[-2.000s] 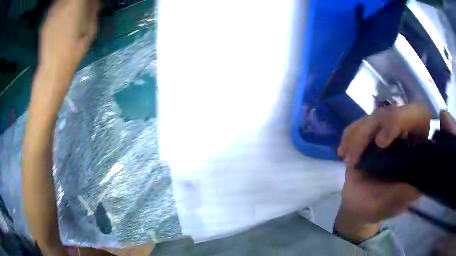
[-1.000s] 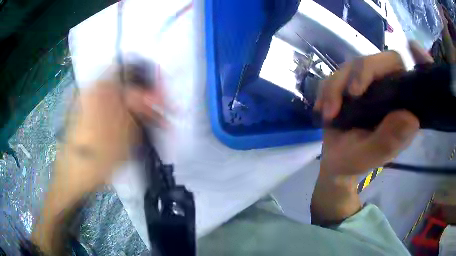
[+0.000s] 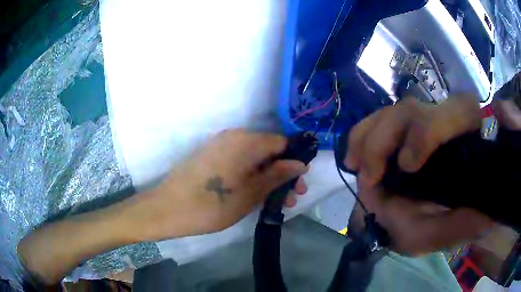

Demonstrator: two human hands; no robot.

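My left hand (image 3: 228, 182) pinches one end of a black curved headband (image 3: 268, 251) near the blue bin's front corner. Thin pink and pale wires (image 3: 323, 105) rise from that end over the bin. The band's other end (image 3: 374, 234) hangs below my right hand, and a thin dark wire loops down to it. My right hand (image 3: 411, 171) is closed around a thick black electric screwdriver (image 3: 468, 171), its nose pointing left toward the held end. The driver bit cannot be made out.
A blue parts bin (image 3: 287, 63) with small dark specks stands ahead. A pale housing with a metal mechanism (image 3: 423, 71) is at upper right. A white foam sheet (image 3: 194, 68) lies left of the bin, with crinkled clear film (image 3: 51, 148) further left.
My left hand has come in with the headband, first blurred at the left, and now holds its end close to the screwdriver. My right hand still grips the screwdriver. The view has shifted.
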